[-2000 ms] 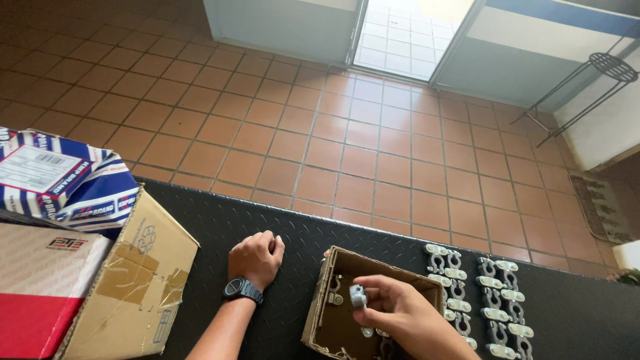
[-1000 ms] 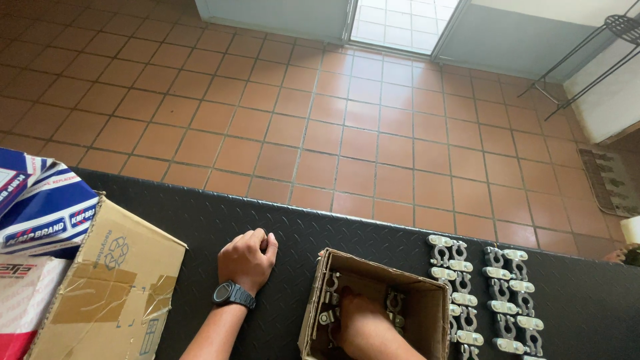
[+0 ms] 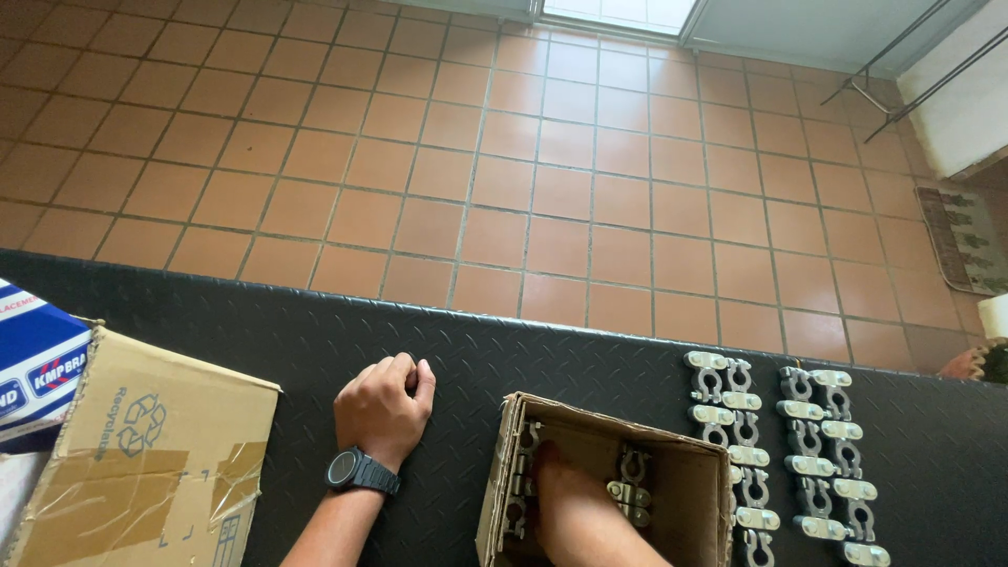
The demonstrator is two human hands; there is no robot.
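Note:
My left hand (image 3: pixel 386 409), with a black watch on its wrist, rests curled on the black counter, holding nothing visible. My right hand (image 3: pixel 555 472) reaches down into an open cardboard box (image 3: pixel 622 424); its fingers are hidden by the wrist and the box's depth, so its grip cannot be seen. Inside the box, metal battery terminal clamps (image 3: pixel 632 465) lie on both sides of the hand. Right of the box, more terminal clamps (image 3: pixel 754 488) stand in a double column close to its wall, and a second double column of clamps (image 3: pixel 819 457) lies farther right.
A larger cardboard carton (image 3: pixel 150 465) stands at the left with a blue and white KMP Brand package (image 3: pixel 43 362) beside it. The far edge of the textured black counter (image 3: pixel 472 346) borders a tiled floor (image 3: pixel 441 173). A metal stand's legs (image 3: pixel 890 94) show at upper right.
Two seconds ago my right hand held a metal clamp above the box; since then it has gone down inside. My left hand has stayed curled on the counter.

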